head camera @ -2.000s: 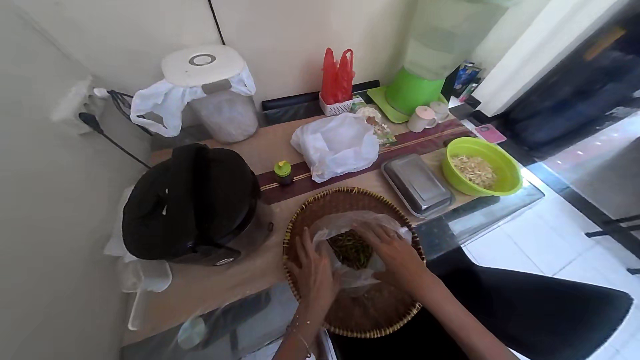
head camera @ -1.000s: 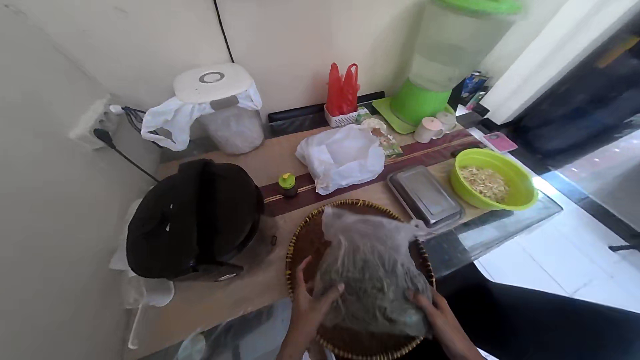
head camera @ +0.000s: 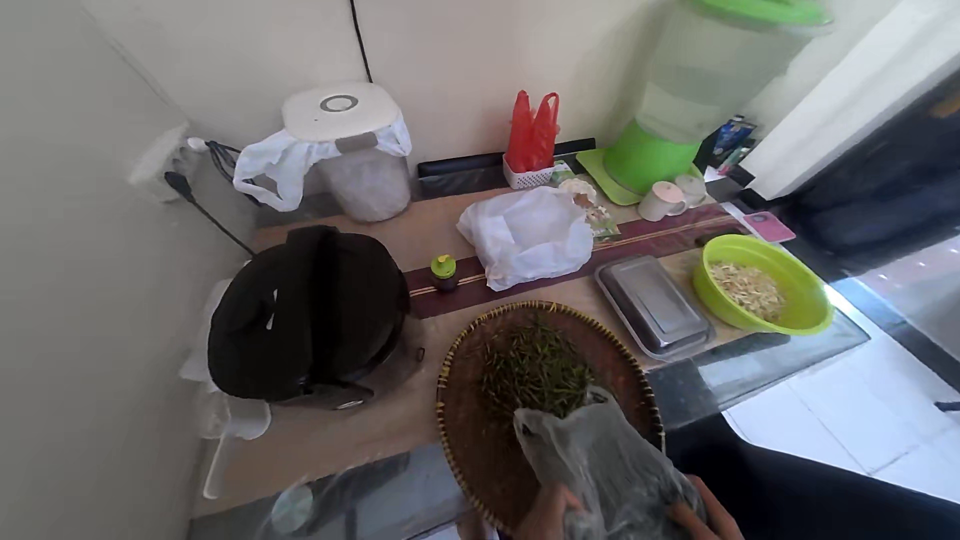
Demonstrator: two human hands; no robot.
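A round woven bamboo tray (head camera: 480, 457) lies at the near side of the table, with a loose heap of thin green chopped vegetable pieces or leaves (head camera: 536, 367) in it. Over its near right part, a clear plastic bag (head camera: 600, 450) is tilted with its mouth toward the heap. My left hand (head camera: 551, 514) grips the bag's lower left side, and my right hand (head camera: 701, 514) grips its lower right side. Both hands are partly cut off by the bottom edge of the view.
A black rice cooker (head camera: 307, 315) stands left. Beyond the tray are a small green-capped bottle (head camera: 444, 272) and a white plastic bag (head camera: 529, 236). To the right are a lidded metal container (head camera: 655, 306) and a green basin (head camera: 810, 304). A drink dispenser (head camera: 652, 157) stands behind.
The plastic bag has been tipped over, and green pieces now lie loose in the tray. Both hands have moved toward the bottom edge, holding the bag.
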